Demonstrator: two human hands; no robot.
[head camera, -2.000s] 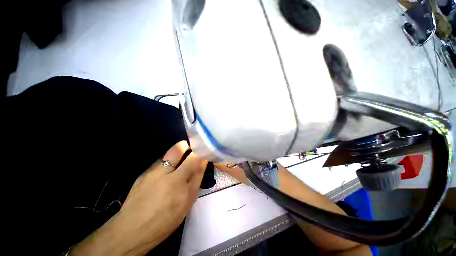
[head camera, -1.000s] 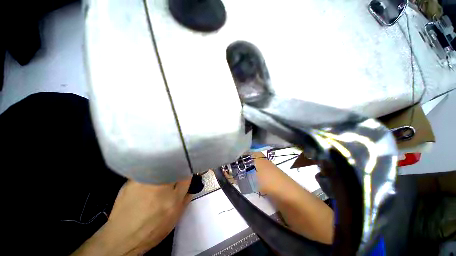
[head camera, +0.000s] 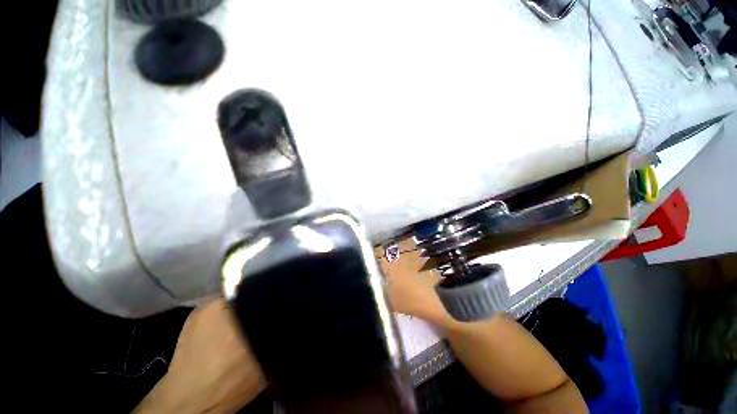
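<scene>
The white sewing machine head (head camera: 388, 105) fills the upper and middle view and hides the needle area. A chrome-edged black take-up lever guard (head camera: 315, 315) stands close in front. The thread tension assembly (head camera: 473, 291), with its ribbed grey knob, is right of it. My left hand (head camera: 214, 360) reaches under the head from the lower left; its fingers are hidden. My right hand (head camera: 408, 287) is partly visible between guard and knob, forearm running to lower right; its fingers are hidden. Black fabric (head camera: 73, 348) lies at the lower left, with pale thread strands on it.
A tan cardboard piece (head camera: 602, 198) is tucked against the head, with a yellow-green loop (head camera: 649, 184) beside it. The ruler-marked table edge (head camera: 558, 279) runs diagonally. Beyond it are a red stool (head camera: 667, 230) and a blue bin (head camera: 610, 344) with black cloth (head camera: 570, 327). Threads cross the head.
The view has shifted right and closer over the machine head. The head and guard now hide more of my hands, and the tension knob, red stool and blue bin show more clearly.
</scene>
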